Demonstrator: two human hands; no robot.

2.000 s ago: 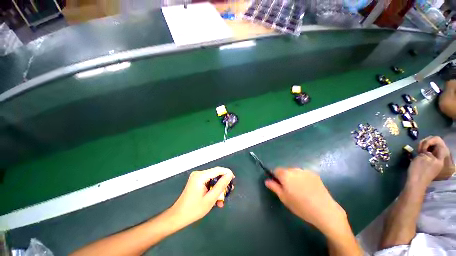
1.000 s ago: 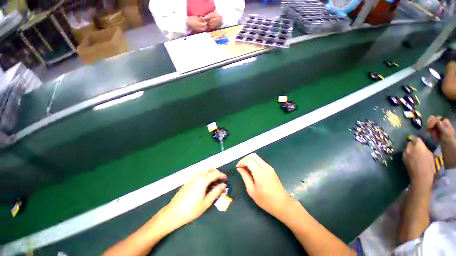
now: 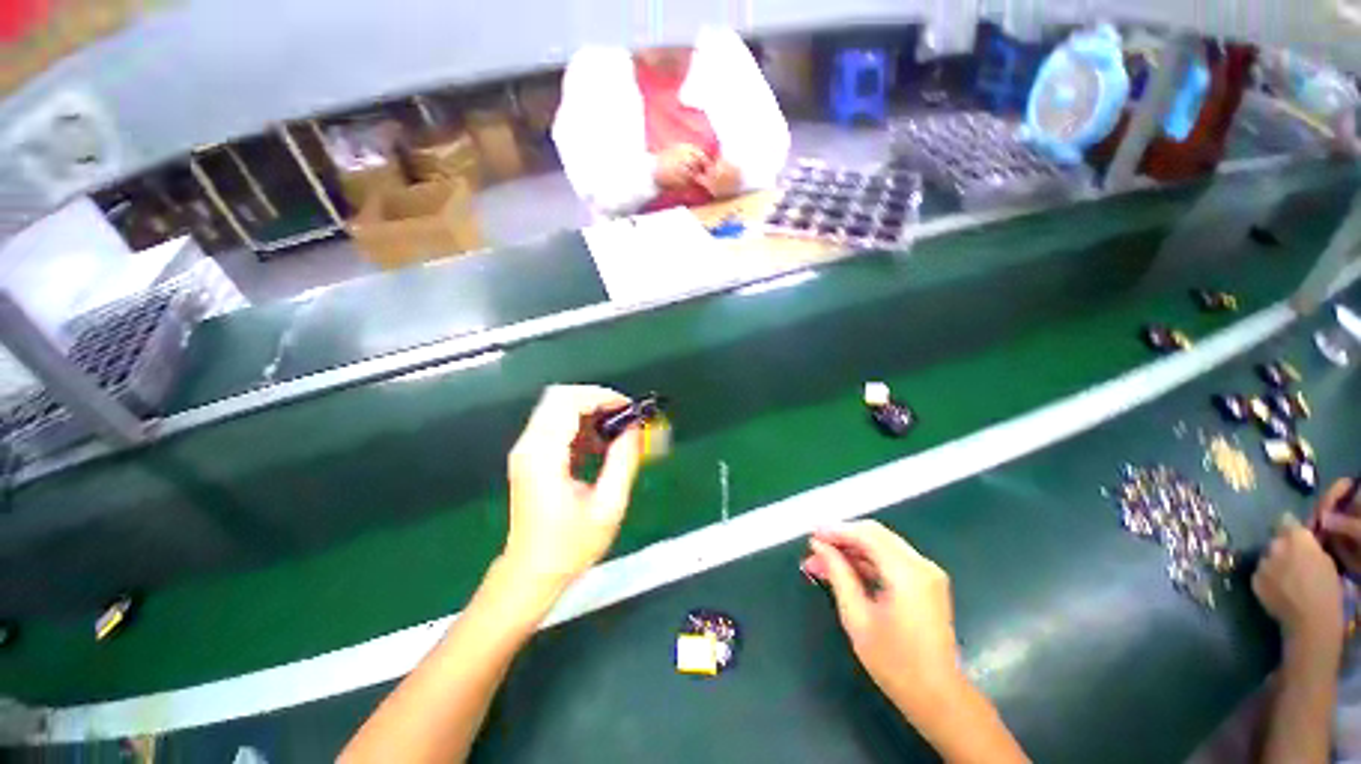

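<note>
My left hand (image 3: 567, 485) is raised over the green belt and pinches a black part-built unit (image 3: 627, 420) with a yellow-white tab below it. Another black unit (image 3: 708, 642) with a white and yellow patch lies on the dark green bench between my hands. My right hand (image 3: 881, 590) is over the bench near the white strip, thumb and fingers brought together. A tiny dark piece shows at its fingertips, too small to name.
The green belt (image 3: 806, 463) carries several black units. A dark-silver component pile (image 3: 1175, 525) and a beige pile (image 3: 1233, 463) lie at right near a neighbour's hands (image 3: 1299, 575). A person (image 3: 672, 127) sits opposite, behind a white paper sheet (image 3: 649, 257) and blister tray (image 3: 845, 205).
My left hand has moved from the bench up over the belt, now holding a unit there. A unit now lies on the bench. My right hand has moved right. The camera view has tilted up.
</note>
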